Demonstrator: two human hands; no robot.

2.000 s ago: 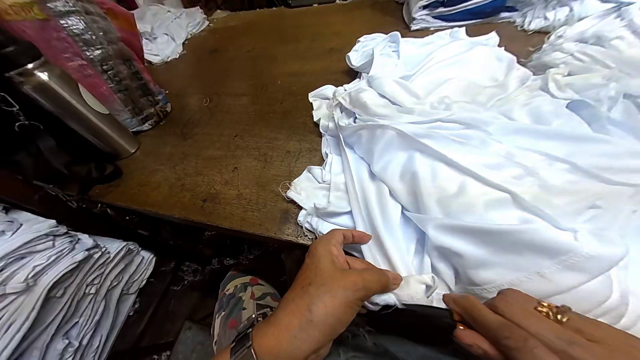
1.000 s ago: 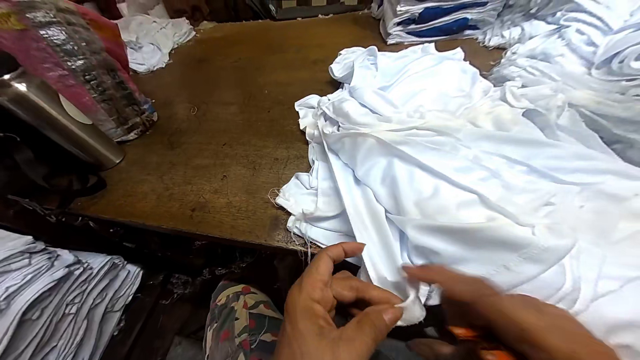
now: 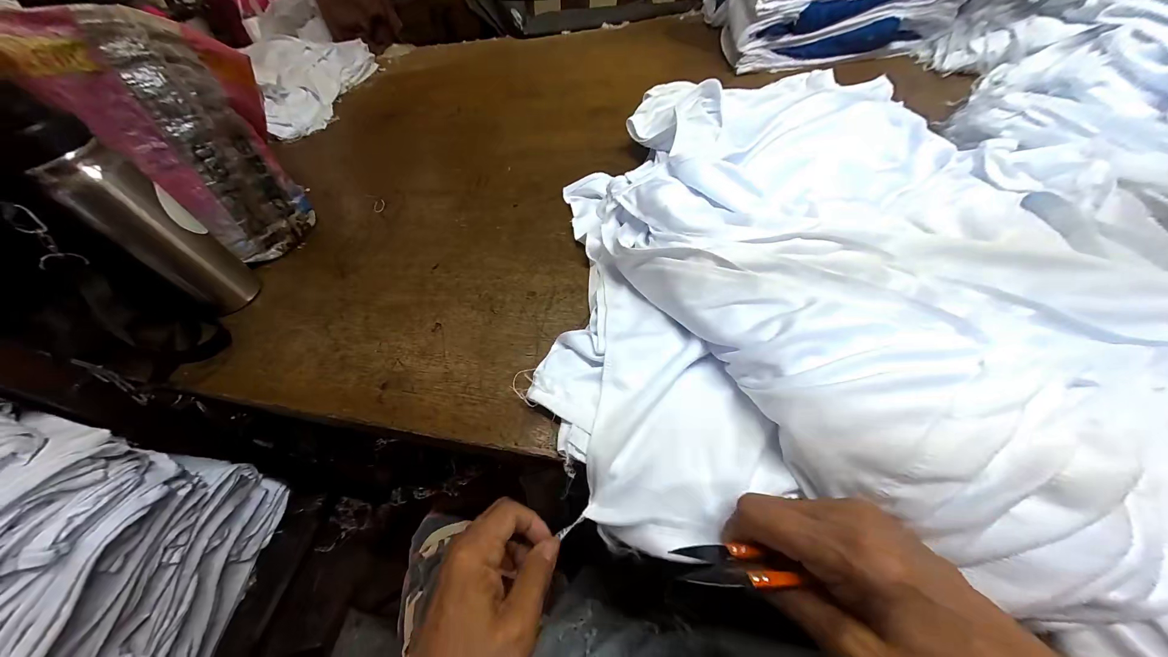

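Observation:
White fabric lies heaped on the wooden table and hangs over its front edge. At the bottom centre my left hand pinches a thin thread end or strip that runs to the lower left corner of the cloth. My right hand holds thread snips with orange handles and dark blades. The blades are apart and point left, just below the hem of the fabric. Part of the right palm and the lower grip are hidden.
The wooden table bears a steel bottle and a pink plastic bag at left. Folded white and blue cloth lies at the back, crumpled white cloth at back left. Stacked white pieces are low at left.
My left hand has moved off the bunched cloth edge, left to the thread or strip at the corner. The snips, only partly seen earlier, now show with blades apart.

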